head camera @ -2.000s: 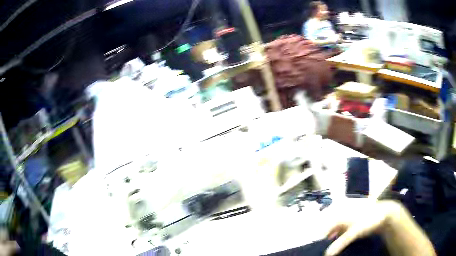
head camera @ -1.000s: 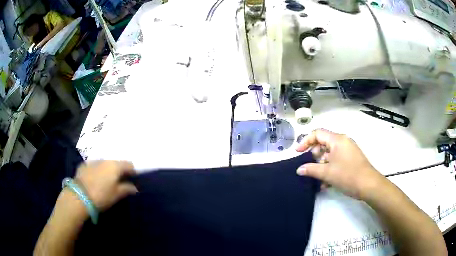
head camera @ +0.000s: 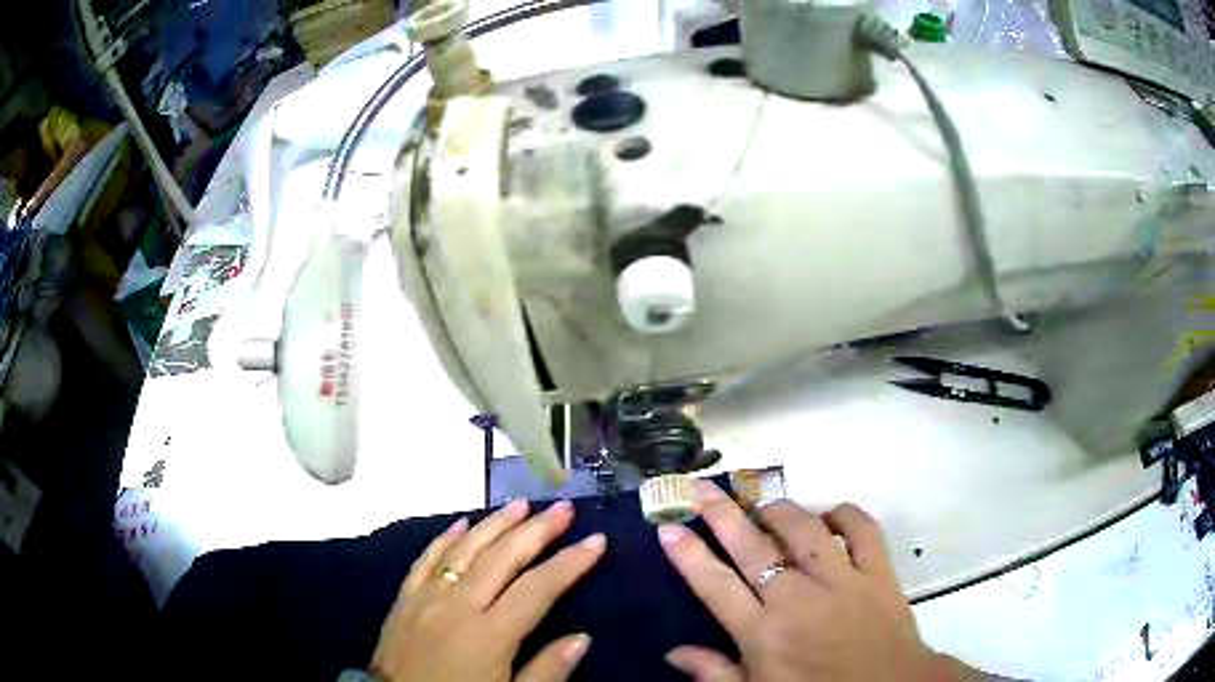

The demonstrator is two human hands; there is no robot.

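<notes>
A dark navy garment piece (head camera: 320, 580) lies on the machine bed, its far edge under the head of the cream sewing machine (head camera: 800, 200). My left hand (head camera: 500, 593) lies flat on the cloth, fingers spread, just left of the needle area. My right hand (head camera: 793, 586) lies on the cloth at the right, its fingertips beside the pale ribbed tension dial (head camera: 669, 498). The shiny needle plate (head camera: 522, 480) shows partly beyond the cloth edge. The presser foot is mostly hidden behind the machine head.
Black thread snips (head camera: 973, 382) lie on the bed at the right. A cream oval lamp (head camera: 320, 366) hangs left of the head. A control panel (head camera: 1146, 47) is at the top right. A dark heap (head camera: 67, 586) is at the lower left.
The cloth has moved forward, its edge now at the needle area. My hands have gone from holding it up at both ends to lying flat on it, closer together. The view is closer to the machine.
</notes>
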